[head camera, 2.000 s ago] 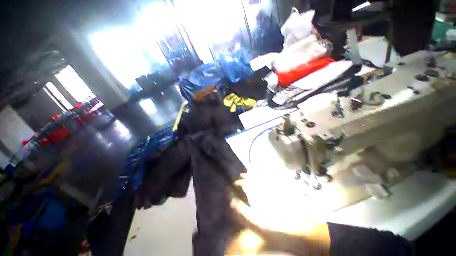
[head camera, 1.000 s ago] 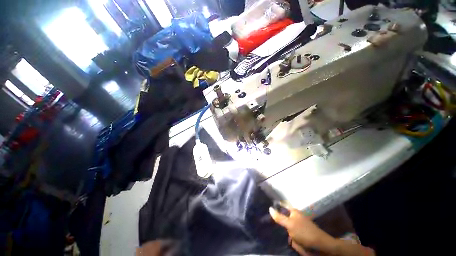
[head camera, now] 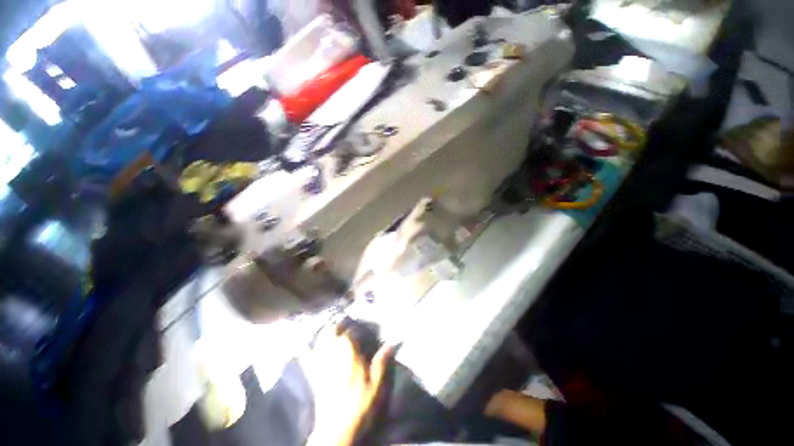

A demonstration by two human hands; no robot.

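The cream-white sewing machine (head camera: 435,148) stands across the middle, its needle area lost in glare. Dark garment cloth (head camera: 274,408) lies at the lower left, below the machine head. My left hand (head camera: 346,383) is on the cloth just below the needle area, fingers forward, thumb at right; glare hides whether it grips. My right hand (head camera: 515,409) shows only in part, low beyond the table's front edge beside a dark sleeve; its fingers are not clear. The white lamp (head camera: 225,396) is blurred, left of my left hand. Small pale pieces (head camera: 435,260) lie beneath the machine arm.
Scissors with red and orange-yellow handles (head camera: 570,187) lie at the table's right end, and a second pair (head camera: 614,135) lies beyond. A red bag (head camera: 322,90), a yellow crumpled item (head camera: 213,179) and blue plastic (head camera: 152,122) are behind the machine. Dark pieces (head camera: 662,287) are heaped at right.
The view has swung right, so the machine appears further left. My left hand has come up to the needle area. My right hand, earlier at the cloth's right edge, is now low and partly hidden.
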